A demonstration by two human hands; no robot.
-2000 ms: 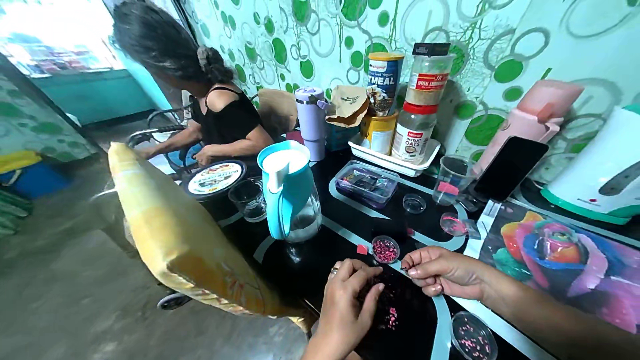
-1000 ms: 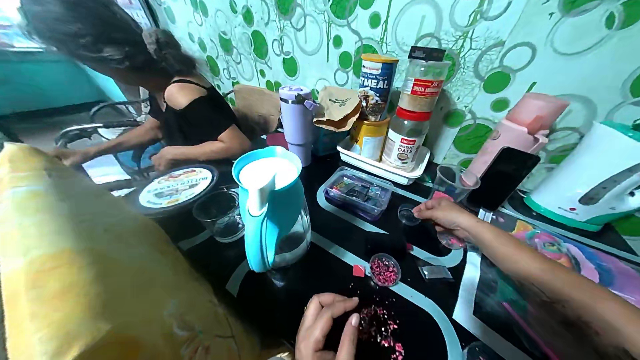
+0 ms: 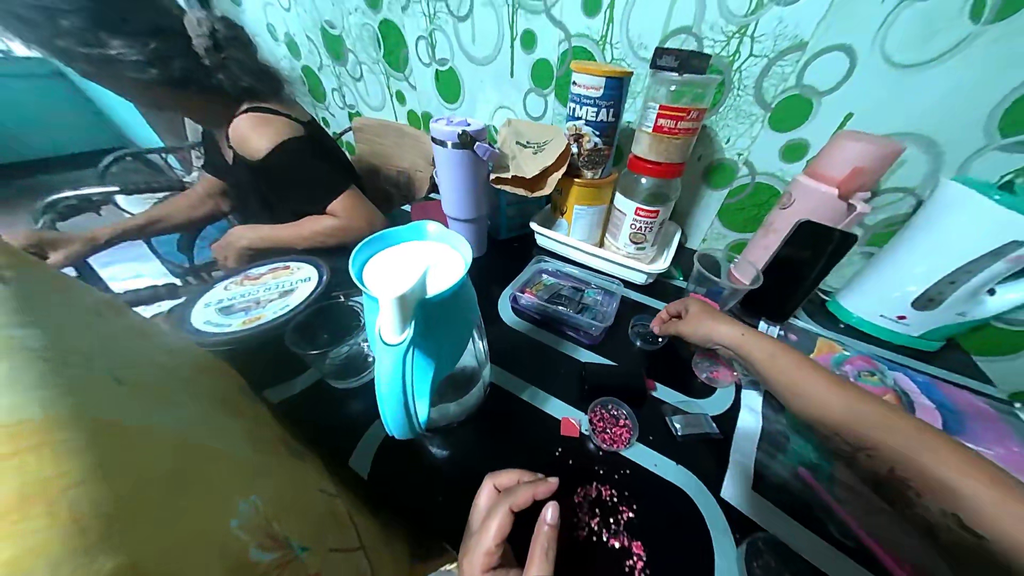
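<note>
My left hand [image 3: 512, 524] is at the bottom centre, its fingers apart and holding nothing, left of loose pink and red beads [image 3: 612, 520] on the black table. Beyond them, a small clear cup of pink and red beads [image 3: 613, 424] stands beside a small red square [image 3: 570, 427]. My right hand [image 3: 692, 322] reaches across from the right, fingertips at the rim of a small clear round dish [image 3: 646, 332]; whether they grip it I cannot tell. Close to that wrist are a clear dish with pink pieces [image 3: 714, 367] and a clear plastic cup [image 3: 720, 280]. A small clear packet [image 3: 693, 424] lies nearer.
A turquoise-lidded pitcher [image 3: 424, 336] stands left of centre, near a glass cup [image 3: 332, 344] and a round cookie tub [image 3: 256, 296]. Behind are a plastic box [image 3: 566, 300] and a white tray [image 3: 604, 252] of food containers. A phone [image 3: 796, 268] leans at right. Another person [image 3: 280, 168] sits at left.
My hands were close together near the bead cup; my right hand has since moved away to the small clear dish farther back. The small packet now lies on the table. The view has shifted.
</note>
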